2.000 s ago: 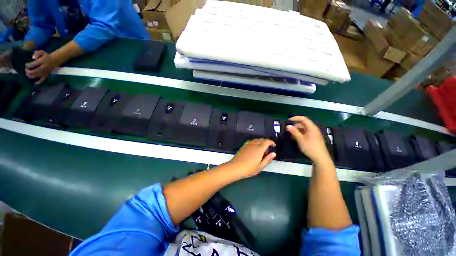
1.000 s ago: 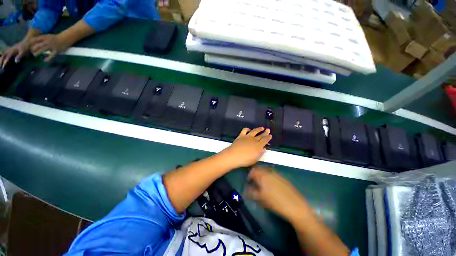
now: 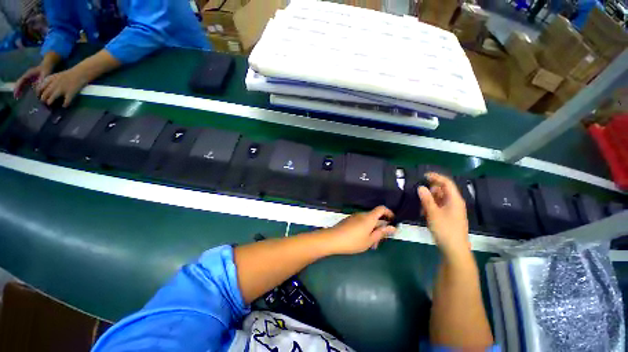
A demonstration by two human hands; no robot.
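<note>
Black boxes lie in a row on the green belt, plain lids (image 3: 290, 158) alternating with narrower tray sections. One tray section between my hands shows a lit white watch face (image 3: 400, 179). My left hand (image 3: 368, 230) is at the near edge of that section, fingertips on a black strap end. My right hand (image 3: 443, 203) is bent over the section's right side, fingertips at something black that I cannot make out clearly. A pile of black watches (image 3: 292, 295) lies on the worktop by my lap, partly behind my left forearm.
White blister trays (image 3: 365, 55) are stacked across the belt. Bubble wrap (image 3: 575, 295) covers a stack at right. A black box (image 3: 211, 73) sits on the far ledge. A grey post (image 3: 564, 113), red bin (image 3: 613, 151) and cartons are beyond. Another person's hands (image 3: 62, 86) work at far left.
My right hand has moved from the near worktop up to the belt. My left hand has shifted right. The watch pile looks smaller, and a lit face now shows between my hands.
</note>
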